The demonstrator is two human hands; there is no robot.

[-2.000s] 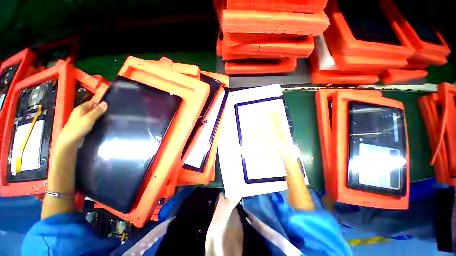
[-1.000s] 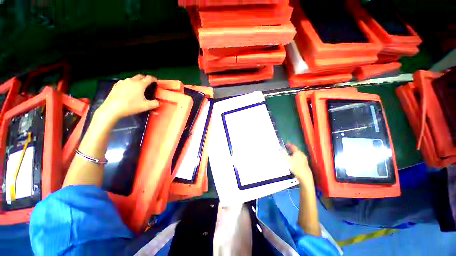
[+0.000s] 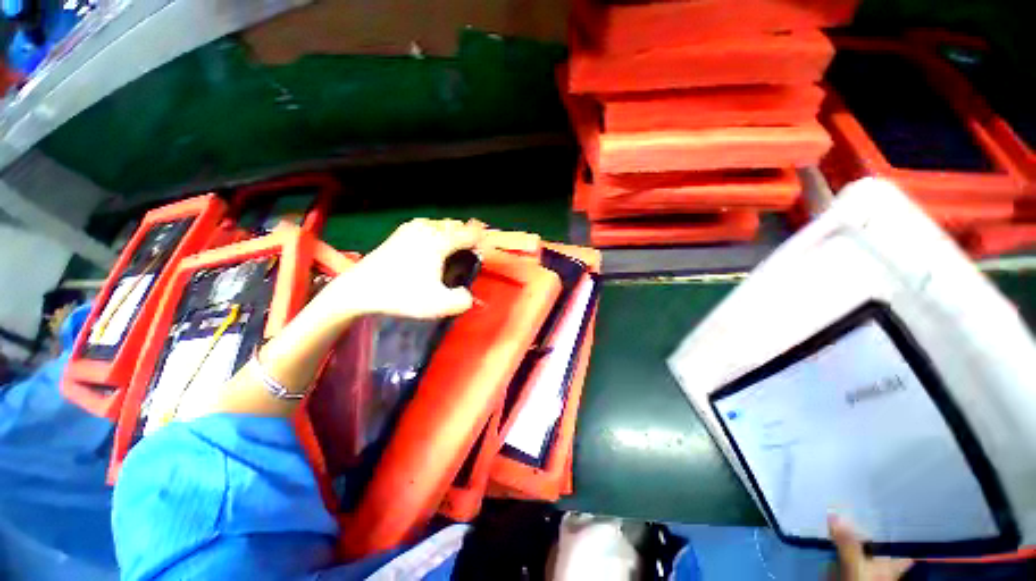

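Observation:
My left hand [image 3: 415, 272] is curled over the top edge of a red-orange foam tray [image 3: 471, 363], which leans on edge among other trays. A dark glossy tablet [image 3: 392, 380] shows beside this tray, partly behind my forearm. At the right, a lit tablet [image 3: 858, 437] with a black border and faint text lies on a white pad [image 3: 784, 284]. The pad is tilted and looks raised towards me. My right hand [image 3: 869, 556] is cut off by the bottom edge; a digit overlaps the screen's lower border, and its other fingers are hidden.
Trays with open tablets [image 3: 205, 340] lean at the left. Another tray with a white, black-bordered panel [image 3: 557, 392] stands right of my left hand. Stacked foam trays [image 3: 704, 108] are at the back, with dark-screened ones [image 3: 909, 114] beside them. A metal edge rail [image 3: 659, 261] crosses behind.
The view has turned left. The white pad and tablet have moved right, look larger, and cover the right-hand trays. The screen has changed from plain white to faint text. My left hand stays on its tray.

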